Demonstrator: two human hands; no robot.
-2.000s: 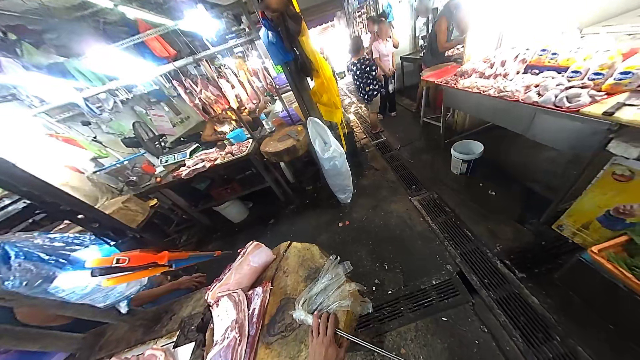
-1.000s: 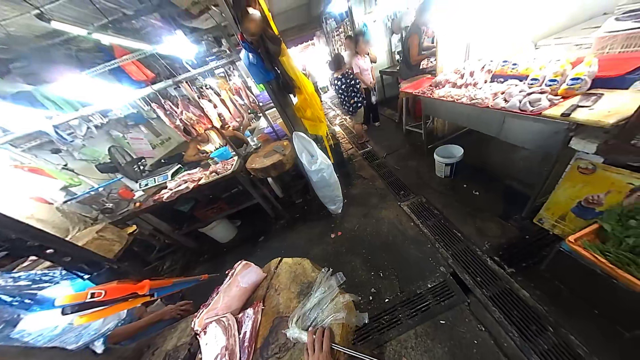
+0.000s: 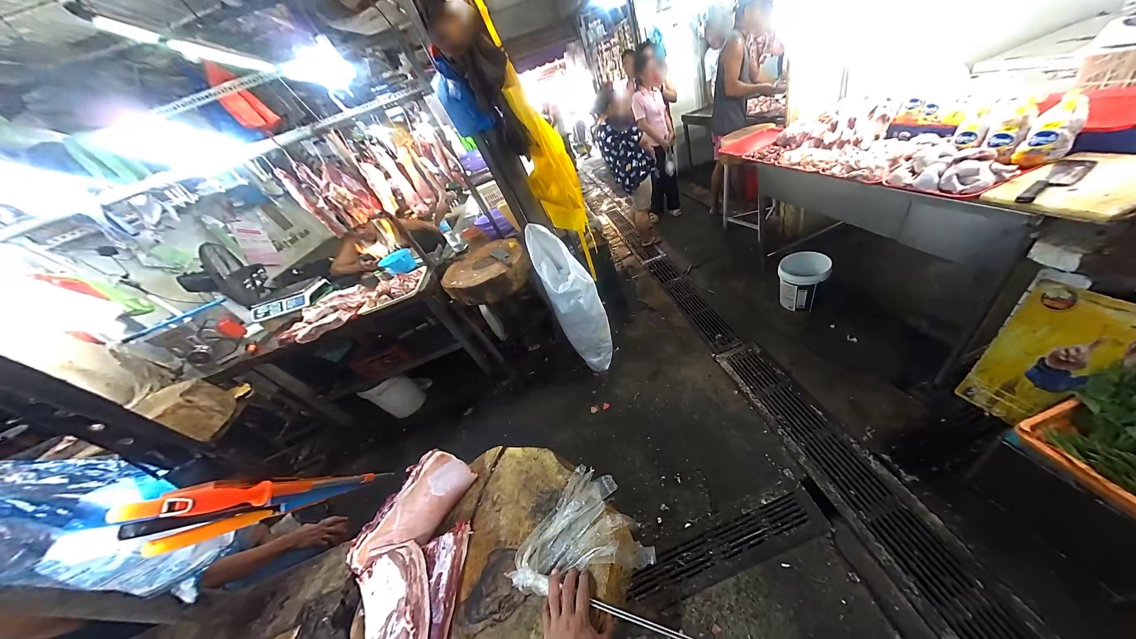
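Note:
My left hand (image 3: 570,607) is at the bottom centre, its fingers pointing away from me at the gathered end of clear plastic bags (image 3: 572,532). The bags lie on a round wooden chopping block (image 3: 497,497). From beside my fingers a thin metal rod (image 3: 639,619) runs to the lower right; whether I grip it is hidden. Slabs of raw meat with skin and fat (image 3: 413,506) lie on the block's left part. My right hand is out of view.
Orange-handled knives (image 3: 222,501) stick out at the left, near another person's hand (image 3: 318,532). A floor drain grate (image 3: 781,399) crosses the wet aisle beside a white bucket (image 3: 804,280). Meat stalls stand on both sides; a white sack (image 3: 568,297) hangs from a post. People stand farther back.
The view has shifted slightly. My left hand stays by the plastic bags; nothing else has plainly changed.

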